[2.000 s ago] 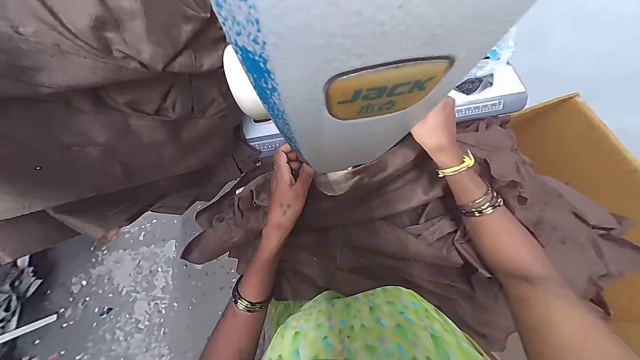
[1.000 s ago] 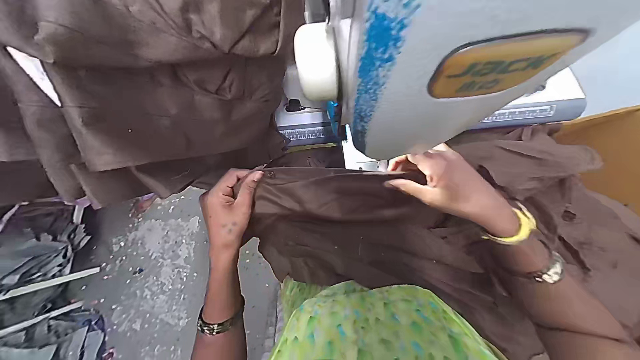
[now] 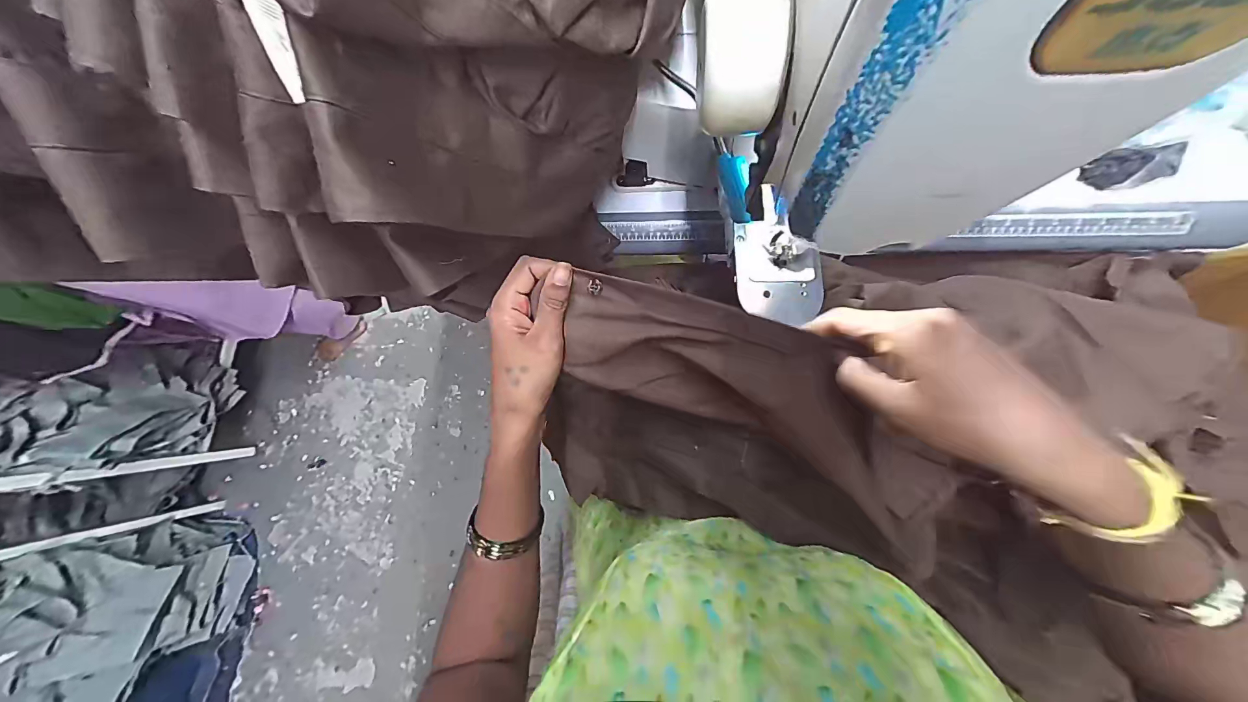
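Note:
A brown fabric piece [image 3: 702,361] is stretched between my hands, in front of a sewing machine [image 3: 907,127]. My left hand [image 3: 529,331] pinches its upper edge between thumb and fingers, beside a small mark or fastener on the cloth. Further right, my right hand [image 3: 916,370] grips the same edge; it is slightly blurred. The metal needle-area guard [image 3: 778,278] stands just behind the edge, between the hands. More brown cloth lies over my lap and to the right, under my right forearm.
Brown garments [image 3: 409,127] are heaped at the upper left. Below them are purple cloth [image 3: 224,307] and grey-green fabric bundles [image 3: 88,604] with white strips. The worn grey floor [image 3: 341,487] shows between these and my left arm. A ruler scale [image 3: 1072,224] runs along the machine bed.
Two seconds ago both hands were close around the machine head, partly hidden. They have since come out in front of it, with the cloth edge drawn taut between them. The view has shifted left.

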